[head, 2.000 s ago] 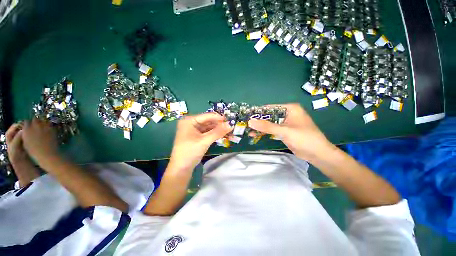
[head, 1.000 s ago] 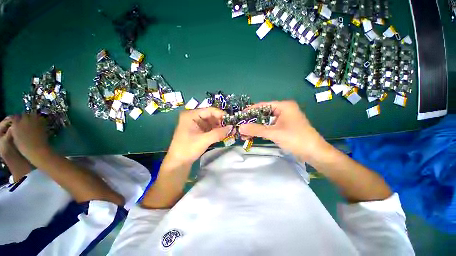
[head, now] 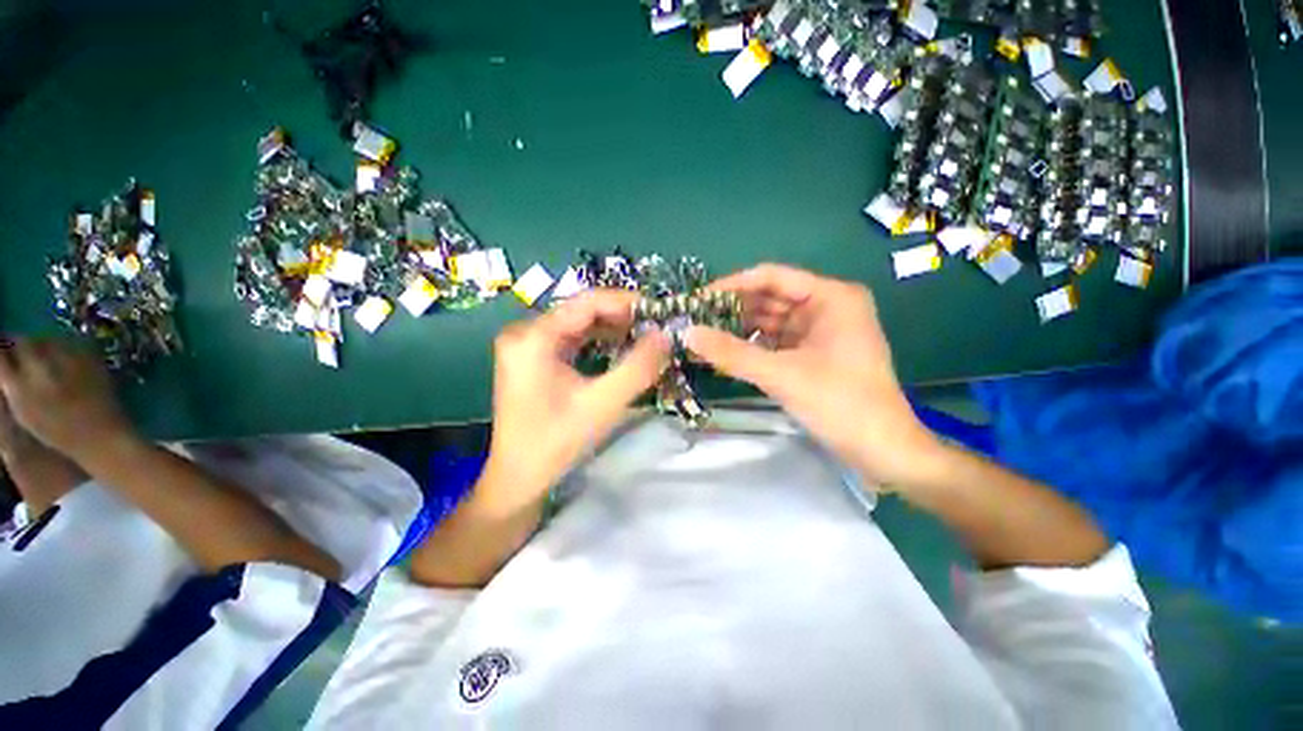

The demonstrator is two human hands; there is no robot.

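A small cluster of circuit boards (head: 689, 306) is held between my two hands at the mat's front edge, with a narrow piece hanging below it. My left hand (head: 565, 379) grips its left end with thumb and fingers. My right hand (head: 800, 357) grips its right end the same way. The fingers hide much of the cluster. More loose boards (head: 607, 269) lie just behind my hands, with a silver-white battery (head: 533, 283) at their left. A larger loose board pile (head: 343, 250) lies to the left.
Rows of boards (head: 1015, 164) with batteries lie at the right, beside a long dark panel (head: 1226, 129). Small black parts (head: 350, 60) lie at the back left. A neighbour's hands (head: 50, 400) are by a smaller pile (head: 117, 279). Blue cloth (head: 1215, 414) is at the right.
The held cluster has turned and looks narrower, seen more edge-on. The batteries that hung below it no longer show clearly. The blue cloth at the right has risen over the panel's lower end.
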